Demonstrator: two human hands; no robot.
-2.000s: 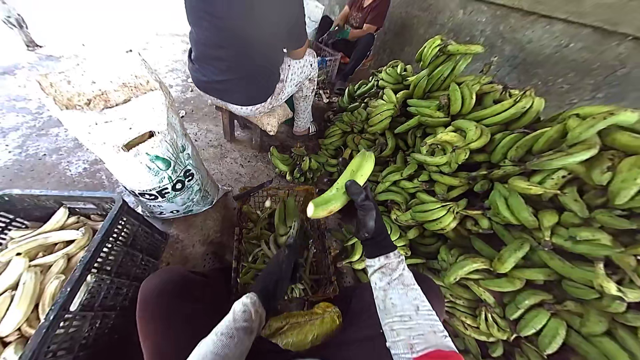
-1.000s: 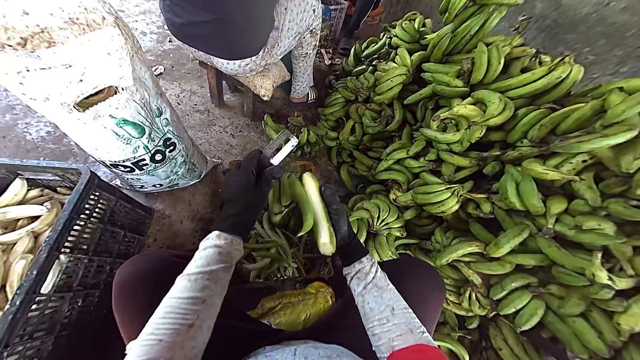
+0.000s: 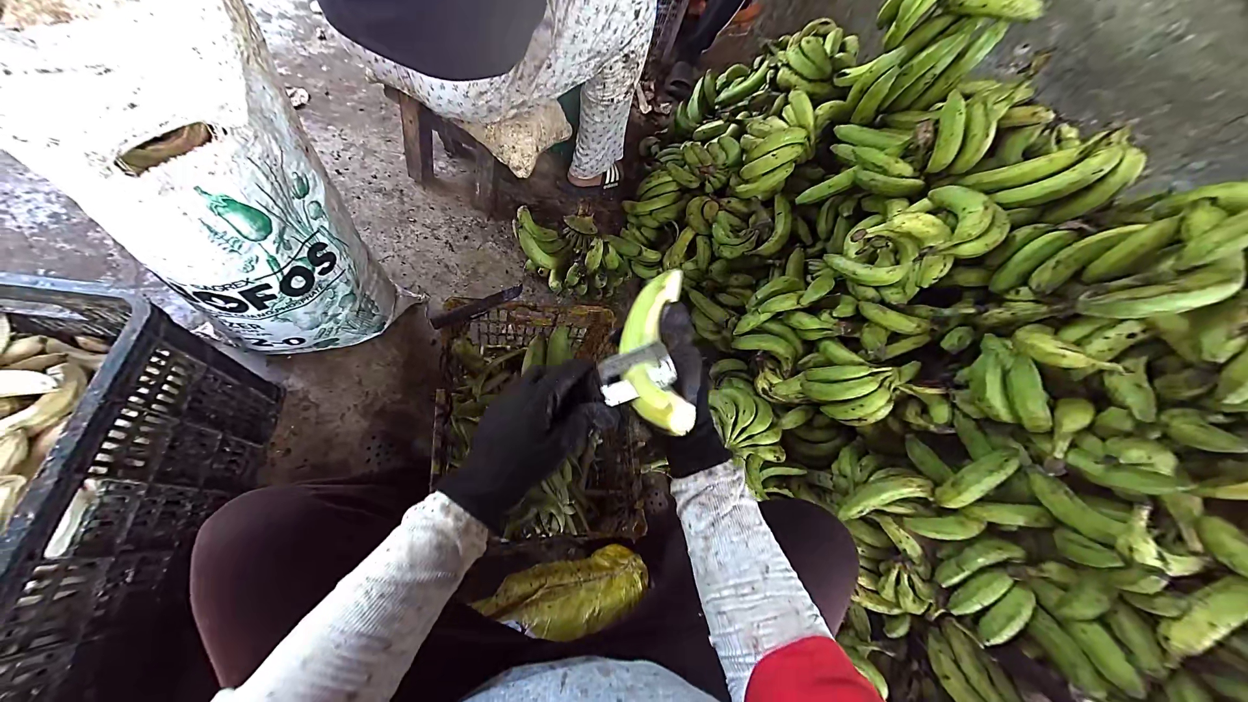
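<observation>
My left hand (image 3: 531, 429), in a black glove, grips a metal-bladed peeling tool (image 3: 636, 372) by its handle. The blade lies across a partly peeled green plantain (image 3: 645, 322), which shows pale flesh along one side. My right hand (image 3: 690, 390), also black-gloved, holds the plantain from its right side, thumb near the upper part. Below both hands, a brown plastic crate (image 3: 634, 487) holds green peels (image 3: 556, 502). A yellow-green bundle (image 3: 575, 595) lies between my thighs; its material I cannot tell.
Green plantain bunches (image 3: 877, 234) are heaped along the right. A black crate (image 3: 146, 390) of peeled plantains (image 3: 44, 400) stands left, by a white printed sack (image 3: 283, 263). A knife-like blade (image 3: 475, 306) lies near the brown crate. Ahead, a person (image 3: 507, 78) sits on a wooden stool (image 3: 417, 136).
One second ago the blade was raised above the plantain; now it lies across it. Two seconds ago my right hand held the plantain farther up and my left hand was low over the crate.
</observation>
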